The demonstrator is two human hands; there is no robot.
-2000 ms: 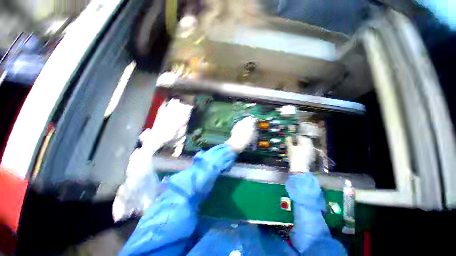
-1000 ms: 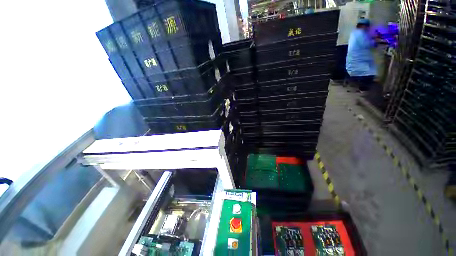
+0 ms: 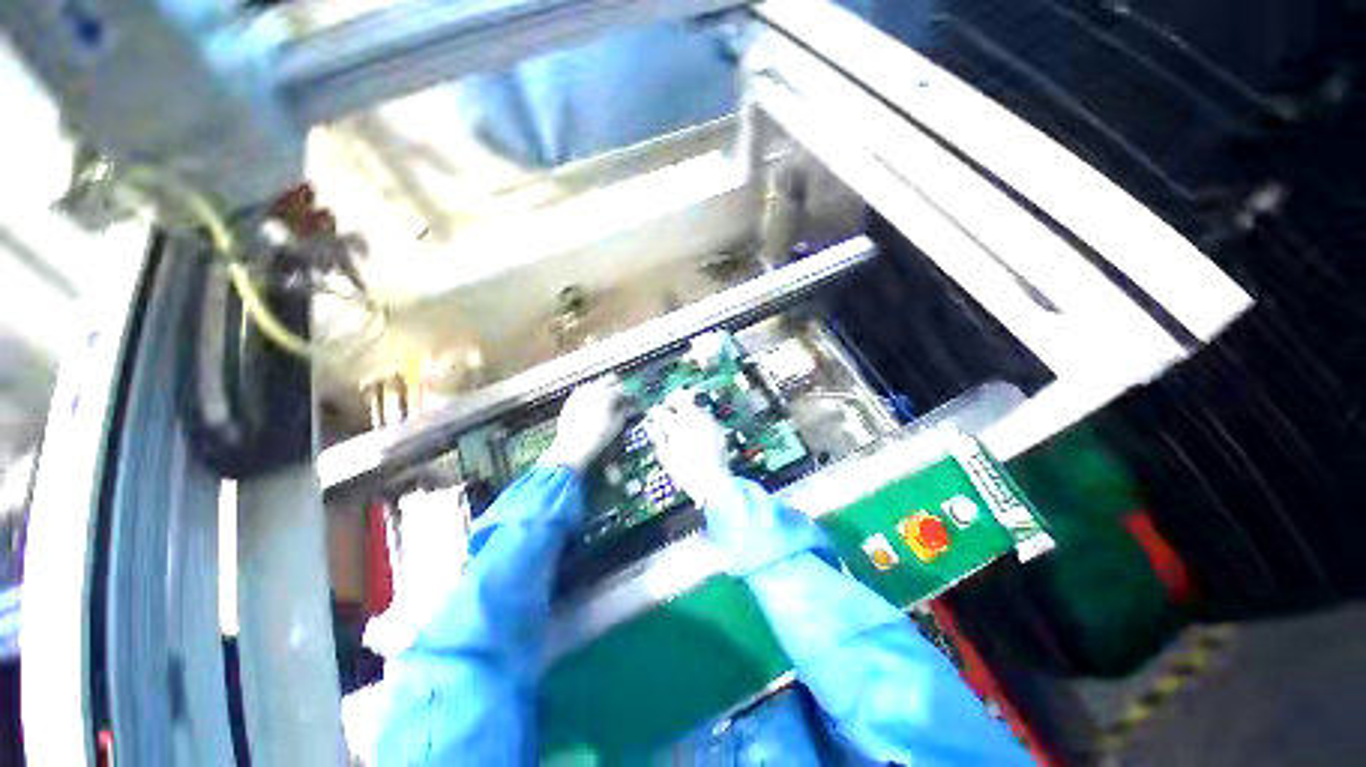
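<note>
A green circuit board crowded with parts sits between the conveyor rails, seen tilted in the head view. My left hand, in a whitish glove, is over the left-middle part of the board. My right hand, also gloved, is just right of it, over the board's middle among the small parts. Both hands are blurred. The fingertips are small and partly hidden, so I cannot tell whether either hand holds something.
Silver conveyor rails run along both sides of the board. The green front panel has a red-orange button at its right end. A crumpled white heap lies at the left. White machine frame bars stand at the right.
The view has swung from the stacked black crates and floor back down to the open machine. Both hands, out of the picture one second ago, are now over the board.
</note>
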